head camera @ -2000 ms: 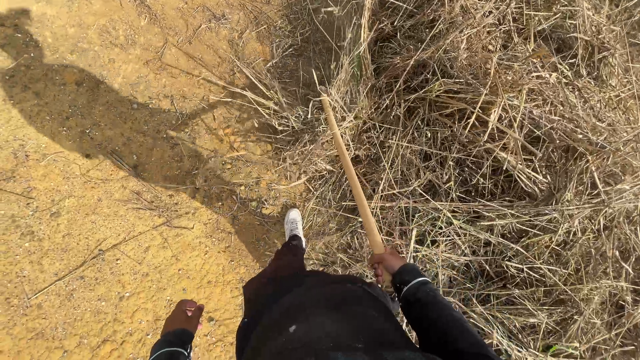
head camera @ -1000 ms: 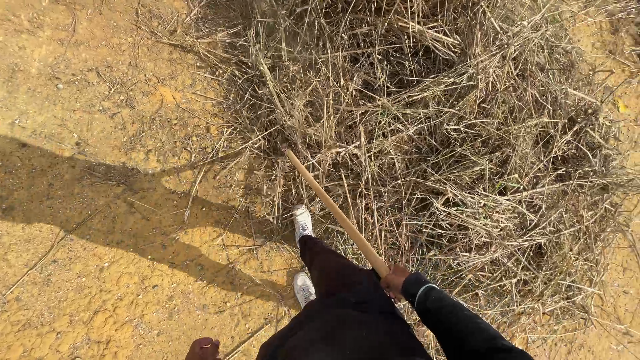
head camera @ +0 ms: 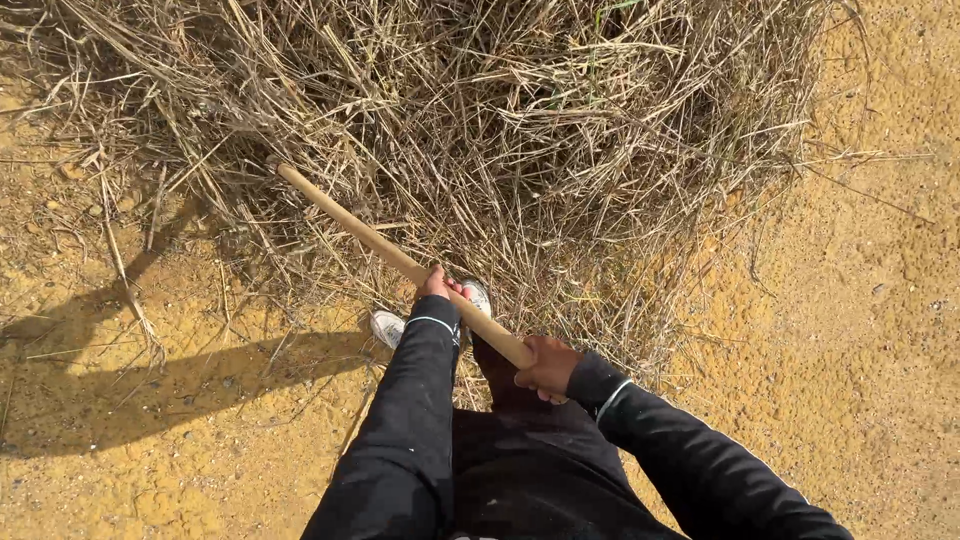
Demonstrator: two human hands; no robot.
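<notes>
A long, round wooden handle [head camera: 352,226] slants from my body up to the left. My right hand [head camera: 550,367] is closed round it near its lower end, in front of my dark trousers. Farther up the shaft, about its middle, my left hand [head camera: 441,285] grips it too. The far end lies at the lower left part of a heap of dry grass [head camera: 525,150]; whether a tool head is fixed there cannot be told, as the grass may hide it.
My white shoes [head camera: 388,328] stand at the near edge of the heap. Sandy yellow ground [head camera: 862,337] with small stones lies on both sides. Loose dry stalks [head camera: 120,262] and my shadow are on the left.
My left hand, free and low on the left before, has come onto the wooden handle. My right hand has kept its hold. The view has turned, with the heap now across the top.
</notes>
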